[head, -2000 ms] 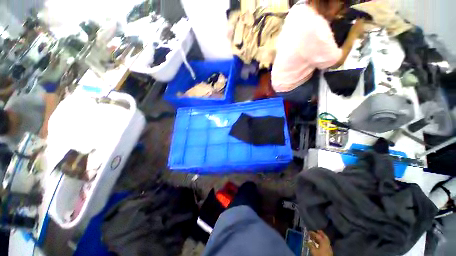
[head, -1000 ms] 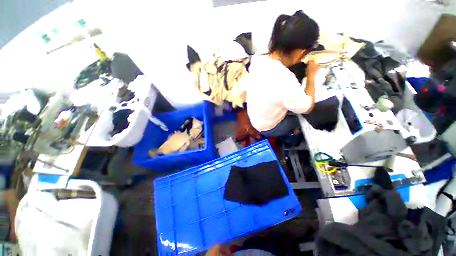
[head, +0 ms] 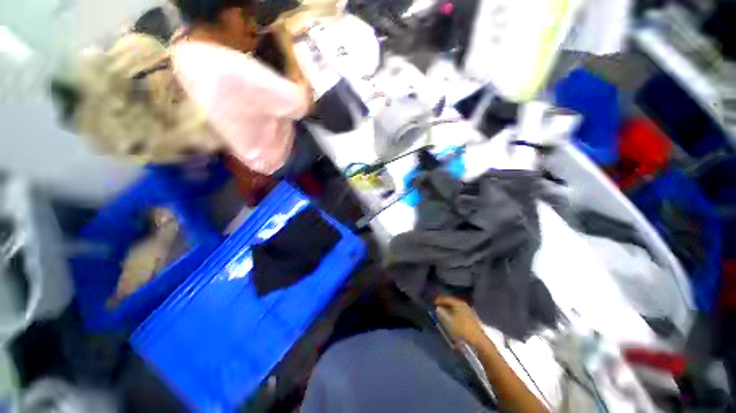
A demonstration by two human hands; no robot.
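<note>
A heap of dark grey cloth (head: 484,234) lies on the white machine table at centre right. My right hand (head: 458,319) is at the table's near edge, just below the heap. Its fingers look bent, but blur hides whether they grip the edge or cloth. My left hand is not in view. A black fabric piece (head: 294,250) lies flat on the upturned blue crate (head: 218,331) in front of me, to the left.
A person in a pale pink top (head: 242,101) sits at the table ahead left. An open blue crate (head: 101,266) with beige pieces stands at left. Beige cloth (head: 137,109) is heaped behind it. Yellow-and-green-handled scissors (head: 363,173) lie on the table. A white trough (head: 637,218) curves at right.
The view has swung right, so the crates and person now appear further left. My right hand and forearm show beside the grey heap; one second ago only a bit of a hand showed at the bottom edge.
</note>
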